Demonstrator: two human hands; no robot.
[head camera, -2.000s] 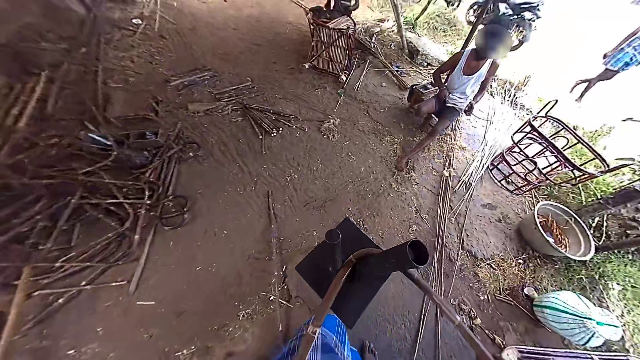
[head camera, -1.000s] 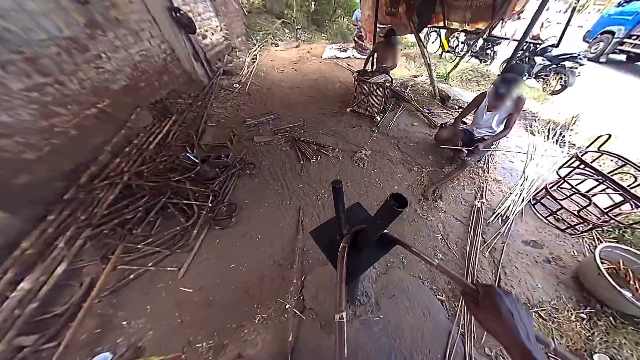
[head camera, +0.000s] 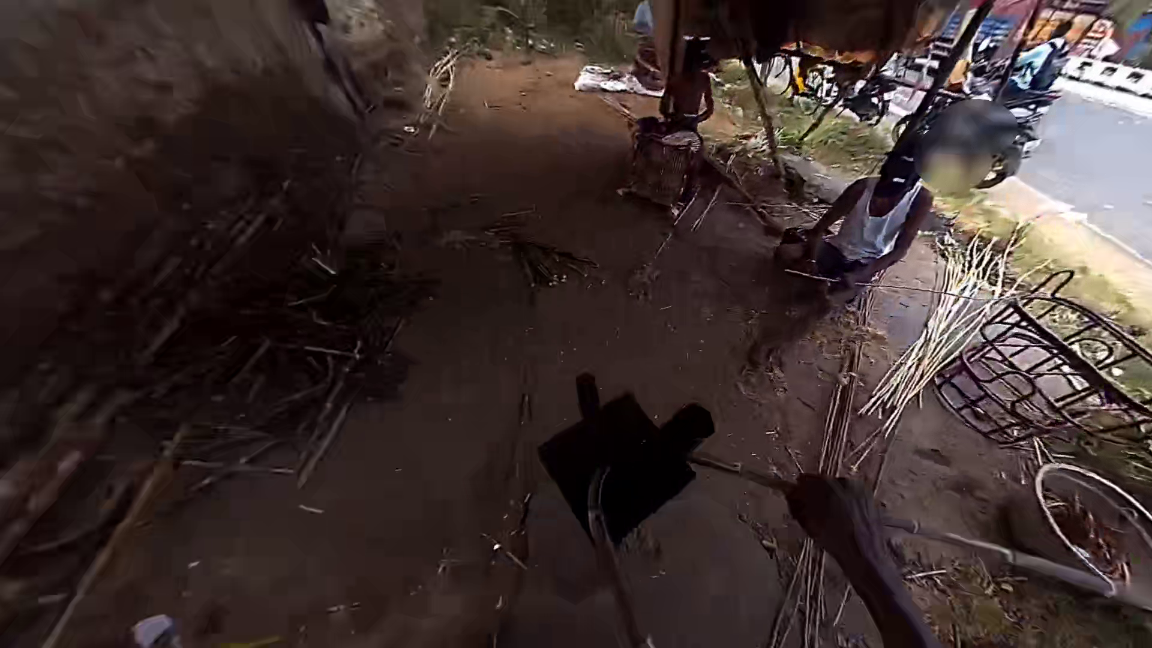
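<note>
My right hand (head camera: 832, 513) is closed around a cane pole (head camera: 981, 544) at the lower right. The pole runs left to a dark metal plate (head camera: 612, 459) that bears two upright pipe stubs, a thin one (head camera: 587, 396) and a thicker one (head camera: 688, 425). It appears bent around the thicker stub, and its other length (head camera: 607, 558) comes down toward me from the plate's near side. How the cane passes between the stubs is too dark to tell. My left hand is not in view.
A seated person (head camera: 877, 225) holds a thin cane at the right. Cane bundles (head camera: 832, 432) lie on the ground near a cane frame (head camera: 1035, 369) and a basin (head camera: 1044, 490). Piled sticks (head camera: 324, 360) lie at the left. Another person (head camera: 688, 94) is farther back beside a woven stool (head camera: 664, 166).
My right hand, not visible two seconds ago, has come into view on the cane at the right. The view has tilted up, showing the road and more of the far ground.
</note>
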